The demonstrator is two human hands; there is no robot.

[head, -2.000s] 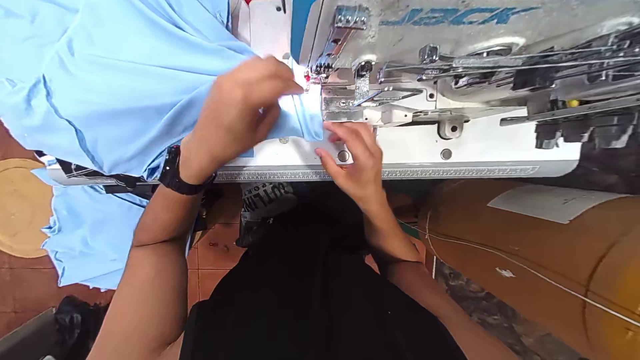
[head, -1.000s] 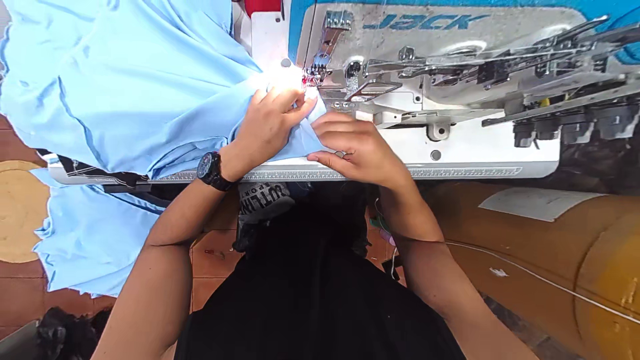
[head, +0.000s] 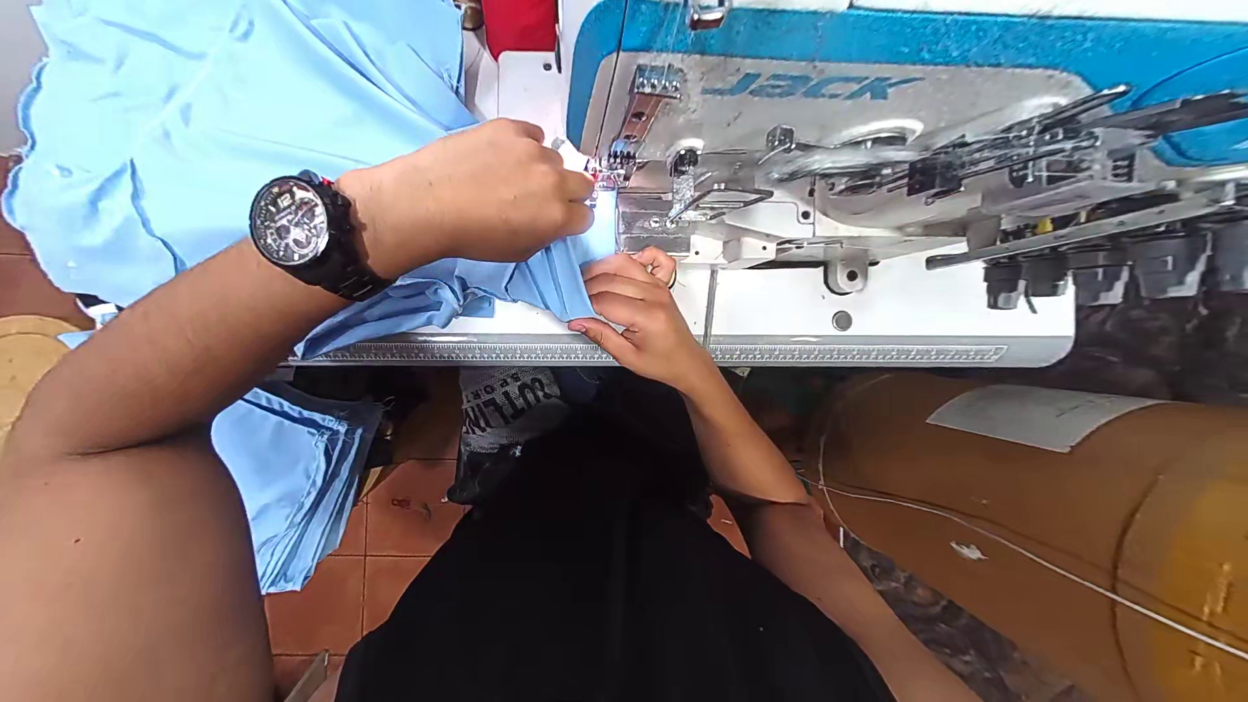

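Light blue fabric (head: 292, 88) lies bunched over the left part of a Jack industrial sewing machine (head: 877, 127), with one edge at the needle area (head: 606, 180). My left hand (head: 487, 195), with a black watch (head: 292, 222) on its wrist, is on the fabric just left of the needles; its fingers are curled and their tips are hidden. Nearer my body, my right hand (head: 639, 312) pinches the fabric's edge between thumb and fingers, below the needle area.
A ruler strip (head: 858, 352) runs along the machine table's front edge. More folded blue fabric (head: 292, 478) hangs below at the left. A large brown cylindrical container (head: 1033, 507) with a white cord stands at the right. Something red (head: 520, 29) is behind the table.
My left hand has turned from lying with its fingers spread on the fabric to a curled pose close to the needles. My right hand remains at the fabric's edge.
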